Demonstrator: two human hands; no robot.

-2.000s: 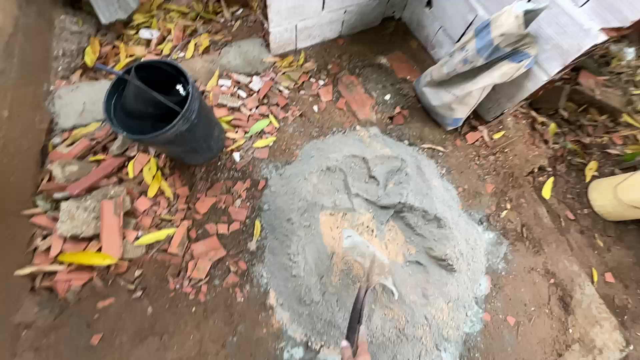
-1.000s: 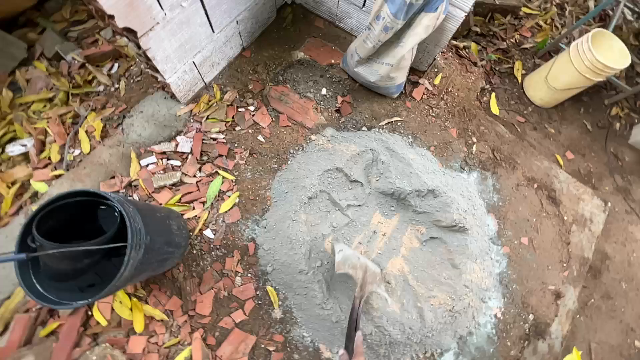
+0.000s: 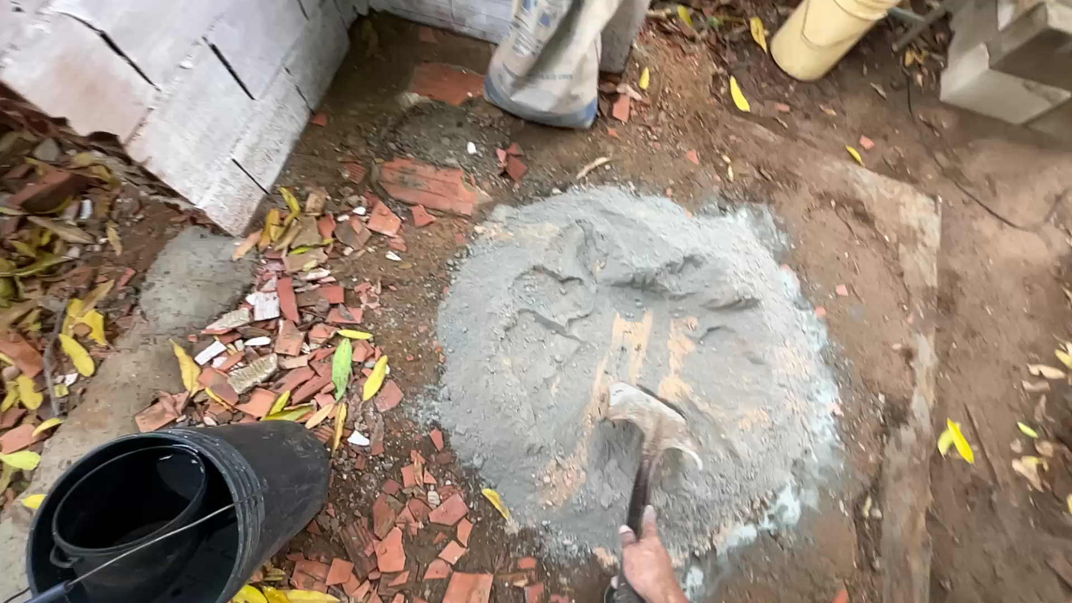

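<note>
My right hand (image 3: 649, 563) comes in at the bottom edge, its fingers closed around the dark handle of a shovel (image 3: 655, 419). The shovel's worn metal blade rests in the near middle of a broad, low heap of grey powdery mix (image 3: 536, 335), probably cement and sand. Beyond the blade, tan sandy streaks show through the grey. Ridges and hollows mark the heap's far side. My left hand is out of view.
A black bucket (image 3: 280, 469) with a smaller one inside stands lower left. Broken red tile (image 3: 427, 184) and leaves litter the ground. Behind are a white block wall (image 3: 226, 92), a paper sack (image 3: 544, 71) and a cream bucket (image 3: 825, 38); concrete blocks (image 3: 1005, 75) lie upper right.
The blade has moved toward the heap's near side since the first frame, and the sandy patch in the middle now shows as separate streaks. The view has swung noticeably.
</note>
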